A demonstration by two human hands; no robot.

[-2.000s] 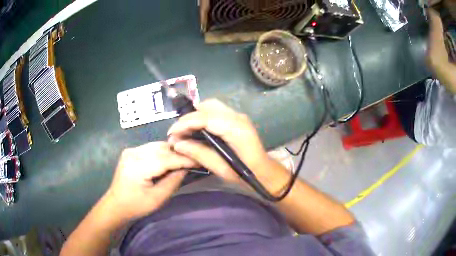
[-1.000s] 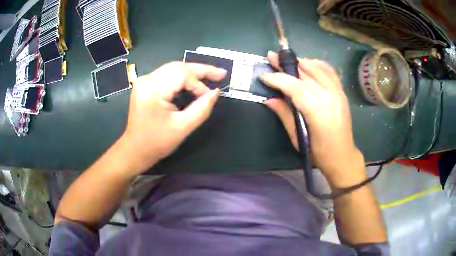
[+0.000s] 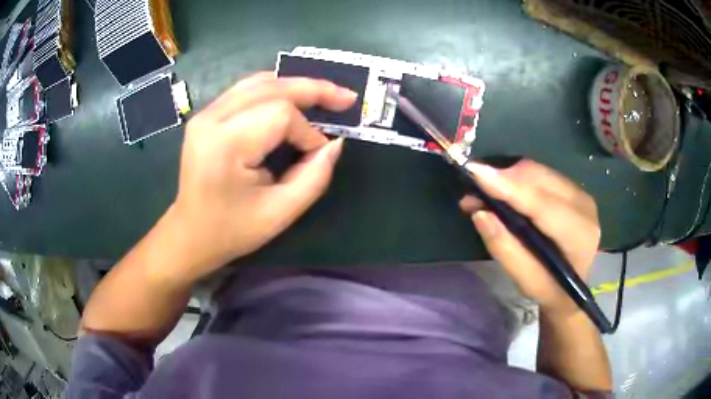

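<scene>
The white circuit board lies on the dark green bench, with red patches and a dark square at its right end. A black LCD screen lies over its left part, with a small orange strip and pale contacts beside it. My left hand has its index finger over the screen and its thumb at the board's near edge, seemingly holding the screen there. My right hand holds the soldering iron like a pen, its tip by the contacts. Any solder wire is not discernible.
A loose LCD screen lies at the left, below stacked screens. Assembled boards lie at the far left. A round ring with red letters stands at the right, near a grille and cables.
The view has shifted. An LCD screen now lies on the board's left part under my left hand. My right hand has moved off the board's end, and the iron tip has come down to mid-board.
</scene>
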